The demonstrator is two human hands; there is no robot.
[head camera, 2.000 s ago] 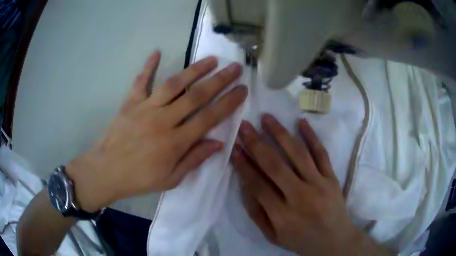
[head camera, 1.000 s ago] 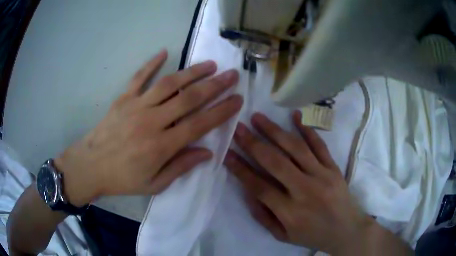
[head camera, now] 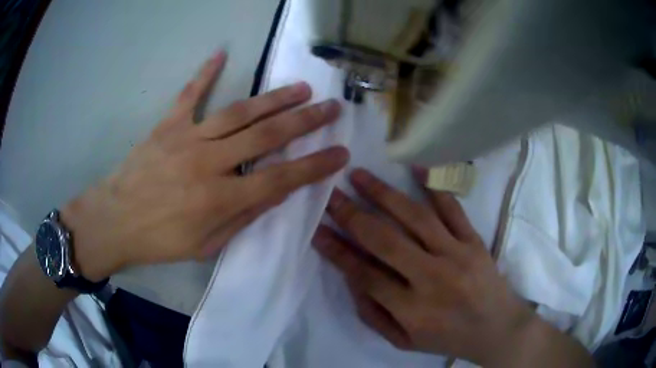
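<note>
A long white strip of cloth (head camera: pixel 237 309) runs from the lower middle up past the presser foot (head camera: pixel 354 86). My left hand (head camera: pixel 223 162) lies flat over the strip and the table, fingers spread, fingertips just below and left of the foot. My right hand (head camera: pixel 424 266) lies on the white garment body (head camera: pixel 324 316), its fingertips close to the seam line below the foot. Neither hand visibly grips the cloth. The needle tip is too blurred to tell.
The off-white machine head (head camera: pixel 503 79) covers the upper right, with a cream ribbed knob (head camera: pixel 451 178) below it. Bunched white cloth (head camera: pixel 568 223) with a brown edge line lies at right. A black edge runs beside the strip on the grey table (head camera: pixel 79 136). Dark clothing shows below.
The head view has shifted, showing more of the machine casing and the foot. My left hand's fingers are spread wider and its thumb is now tucked from view. My right hand is slightly further left.
</note>
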